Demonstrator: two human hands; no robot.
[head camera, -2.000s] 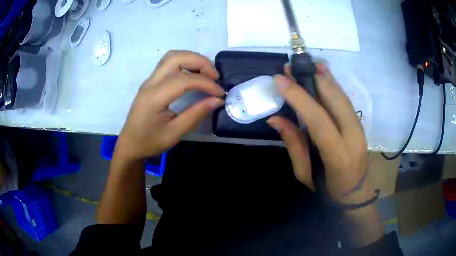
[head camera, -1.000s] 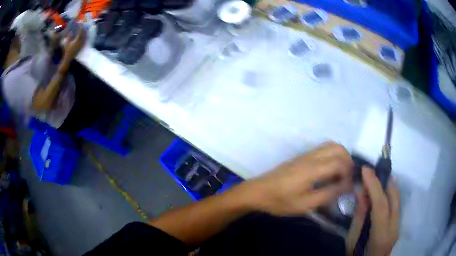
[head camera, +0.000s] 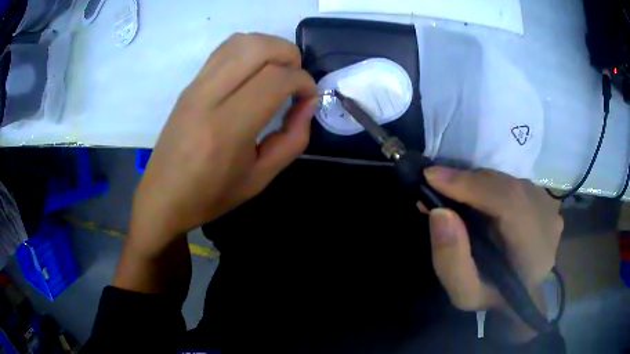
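A white oval panel (head camera: 376, 90) lies tilted on a black boxy housing (head camera: 359, 41) at the bench's front edge. My right hand (head camera: 490, 235) is closed round the black handle of the soldering iron (head camera: 394, 146). The iron's tip is at solder points on the oval's left end. My left hand (head camera: 235, 131) has thumb and forefinger pinched together at that same end; a thin lead wire seems to be between them, but it is too small to see clearly. A translucent plastic sleeve (head camera: 452, 97) lies right of the housing.
A white paper sheet (head camera: 442, 10) lies behind the housing. The dark soldering station (head camera: 608, 41) with a red light and cord is at the right. Another oval (head camera: 126, 24) and bagged units (head camera: 27, 83) are at the left. A blue crate (head camera: 48, 263) is below the bench.
The head view swung left over the bench and is back on the work. The iron, earlier pointing up in my right hand, has come down with its tip on the oval's left end.
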